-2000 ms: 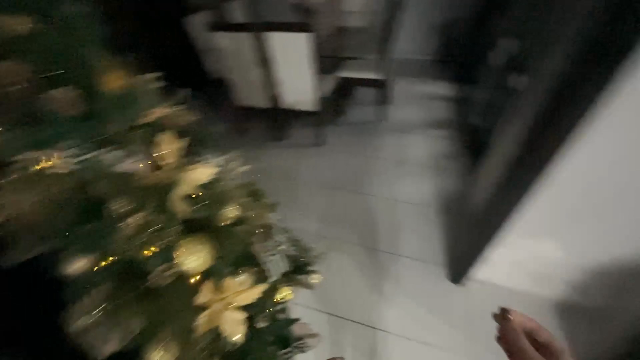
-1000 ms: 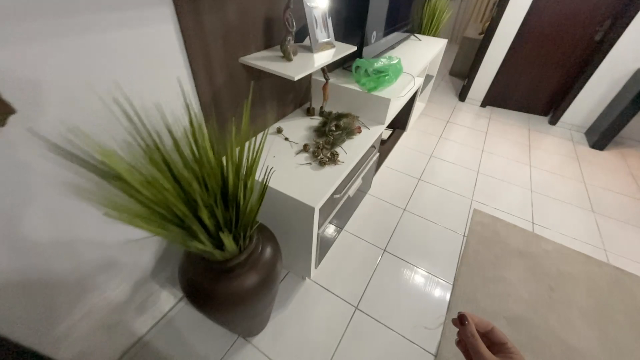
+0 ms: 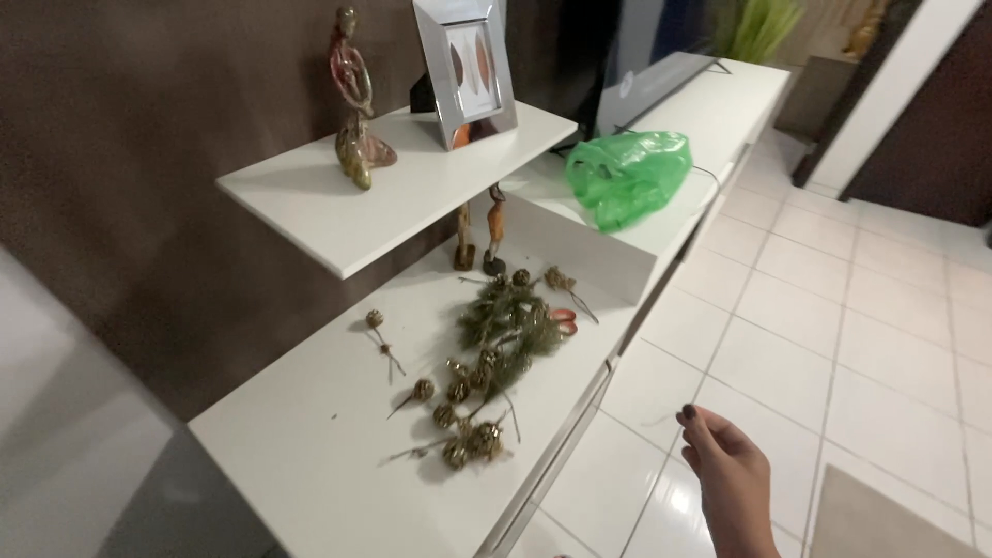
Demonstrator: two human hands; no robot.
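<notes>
In the lower right, my right hand [image 3: 728, 465] is raised over the tiled floor, thumb and finger pinched on what looks like a thin pale strand [image 3: 659, 422]. My left hand cannot be made out; a tiny skin-toned bit at the bottom edge is unclear. On the low white cabinet top [image 3: 310, 465] lie green artificial pine sprigs [image 3: 504, 329], with red loops [image 3: 564, 321], perhaps scissor handles, beside them. Several gold ball picks on stems [image 3: 457, 434] lie nearer me, and one more pick [image 3: 375, 318] lies apart to the left.
A white shelf [image 3: 325, 217] juts over the cabinet, bearing a glazed figurine [image 3: 356, 101] and a silver picture frame [image 3: 469, 70]. Two small figurines [image 3: 494, 232] stand below. A green plastic bag [image 3: 632, 174] lies on the higher level near a television [image 3: 659, 54]. A rug [image 3: 876, 511] covers floor at right.
The view has swung from a decorated tree to the cabinet and come closer to it. My right hand stays low on the right, fingers pinched. The potted grass plant seen one second ago is out of view.
</notes>
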